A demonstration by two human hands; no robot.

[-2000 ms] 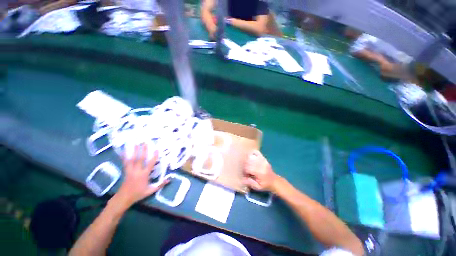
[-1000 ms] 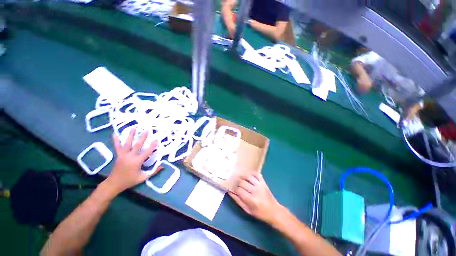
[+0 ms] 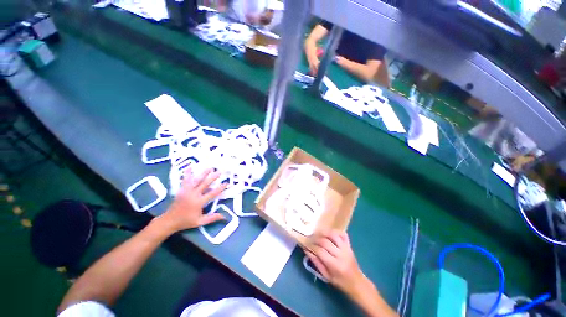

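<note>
A tangled pile of white plastic frames lies on the green bench. My left hand is spread with fingers apart on the pile's near edge. My right hand grips the near right edge of a shallow cardboard box, which is tilted and holds several frames. One frame shows partly under my right hand. A white sheet lies in front of the box. A single frame lies left of my left hand, another beside its thumb.
A metal post stands behind the pile. A second white sheet touches the pile's far side. Long wires, a teal box and a blue hose are at right. Other people sit across the bench.
The cardboard box has turned and tilted in my right hand, and its frames have slid together. My left hand stays spread at the pile's near edge. The view has shifted.
</note>
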